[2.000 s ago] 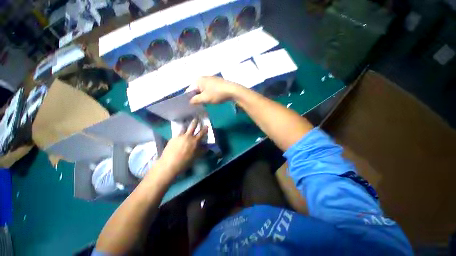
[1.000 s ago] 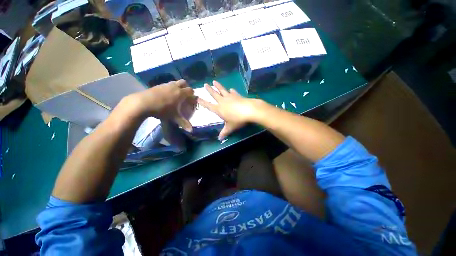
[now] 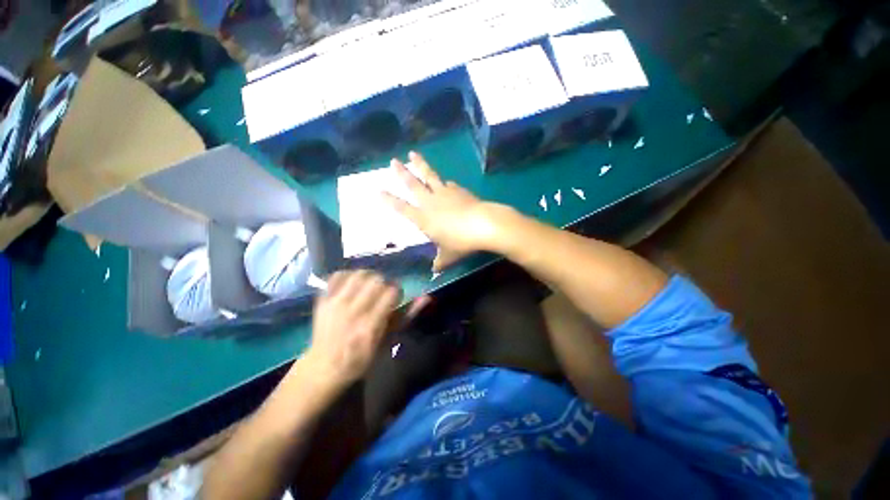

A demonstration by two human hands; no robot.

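Note:
A closed retail box (image 3: 369, 217) with a plain white top lies near the bench's front edge. My right hand (image 3: 451, 217) is on its right side, fingers spread over the top and thumb at the front corner. My left hand (image 3: 356, 314) is loosely curled in front of the box, at the bench edge; its palm is hidden. A small white piece (image 3: 317, 281) shows beside its fingers; I cannot tell whether the hand holds it. To the left stand two open boxes (image 3: 226, 269) with raised grey-white lids, each with a white wrapped round product (image 3: 277, 258) inside.
Closed retail boxes (image 3: 507, 86) stand in a row behind, two jutting forward at the right. A brown cardboard sheet (image 3: 117, 132) lies at back left. White scraps dot the green tabletop (image 3: 107, 376). A large shipping carton (image 3: 781, 254) is at the right.
My left hand has moved from the box down to the bench edge, uncovering the two open boxes. My right hand stays on the box, whose lid was upright two seconds ago and is now shut.

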